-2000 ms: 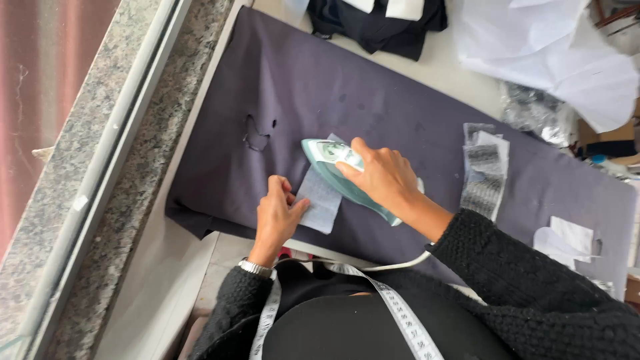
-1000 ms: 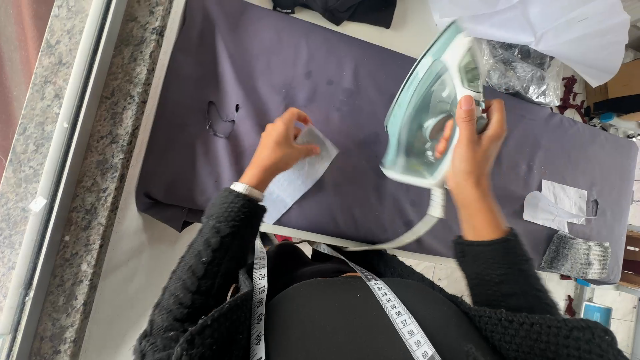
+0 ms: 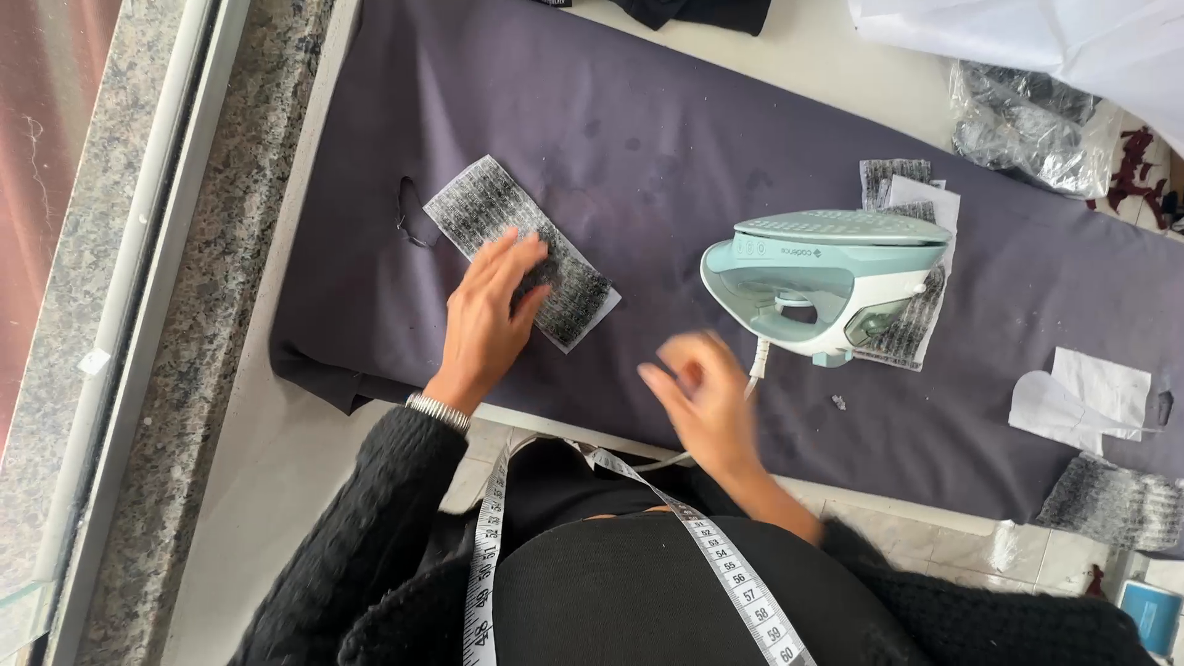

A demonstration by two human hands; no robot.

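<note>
A grey-black patterned fabric strip (image 3: 490,199) lies on the dark purple cloth (image 3: 647,102) of the table, with a white edge showing beneath its lower right corner. My left hand (image 3: 490,314) rests its fingers on the strip. Blurred by motion, my right hand (image 3: 708,398) is above the cloth with bent fingers and nothing visible in it. To its upper right a light teal Cadence steam iron (image 3: 823,277) stands on its heel, soleplate toward the table's far side. Behind and partly under it are more patterned fabric pieces (image 3: 902,338) with a white piece.
The iron's white cord (image 3: 758,361) runs down between my right hand and the iron. White paper pieces (image 3: 1101,393) and a patterned knit piece (image 3: 1115,504) lie at the right. A clear plastic bag (image 3: 1027,125) is at the upper right. A granite sill (image 3: 231,185) borders the left.
My right hand has let go of the iron, which stands on the cloth. The strip under my left hand shows its patterned face instead of the pale one seen earlier.
</note>
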